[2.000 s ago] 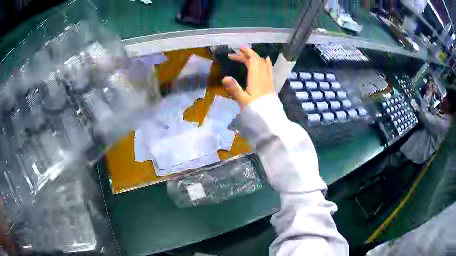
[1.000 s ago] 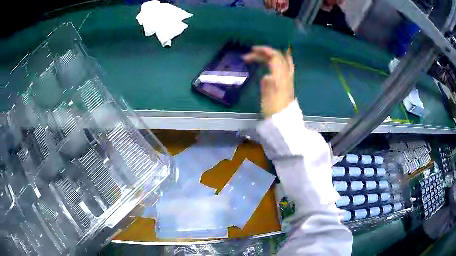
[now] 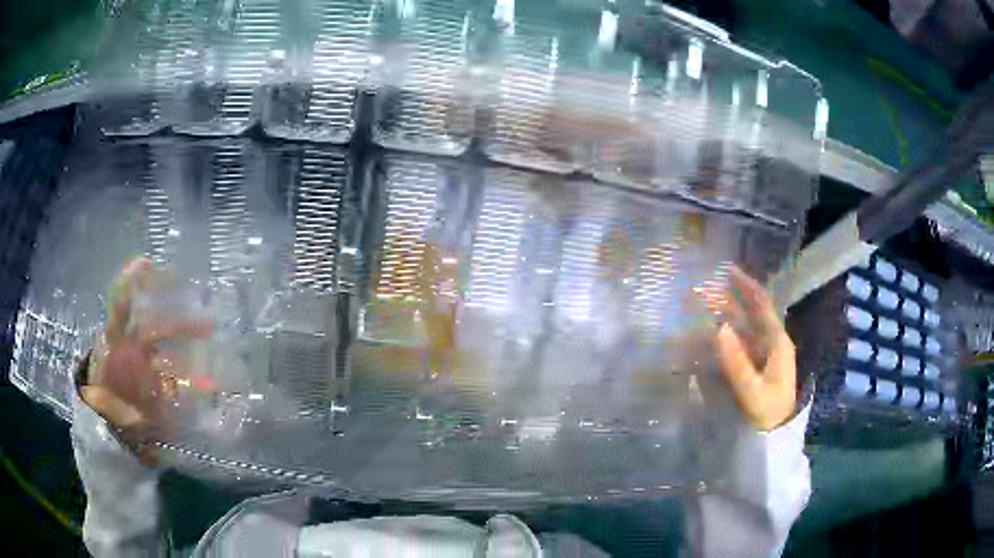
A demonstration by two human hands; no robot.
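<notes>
A large clear plastic blister tray [image 3: 501, 251] with rows of ribbed pockets spans most of the view in front of me, blurred and glaring. My left hand [image 3: 142, 349] is at its left side, seen partly through the clear plastic, fingers bent around the edge area. My right hand [image 3: 752, 354] grips its right side, with the thumb and fingers at the edge. Whether it is one tray or a nested stack, I cannot tell. The tray hides most of the bench; orange and pale patches show through it.
White units [image 3: 894, 338] stand in rows on a dark tray to the right. A metal post [image 3: 926, 191] slants at the right, by the pale bench rail [image 3: 861, 169]. Green bench surface lies behind. Another plastic tray edge [image 3: 44, 360] shows at the far left.
The clear tray has moved from the left to across the front. My right hand has come back from near the dark device to the tray's right side. My left hand has come into view.
</notes>
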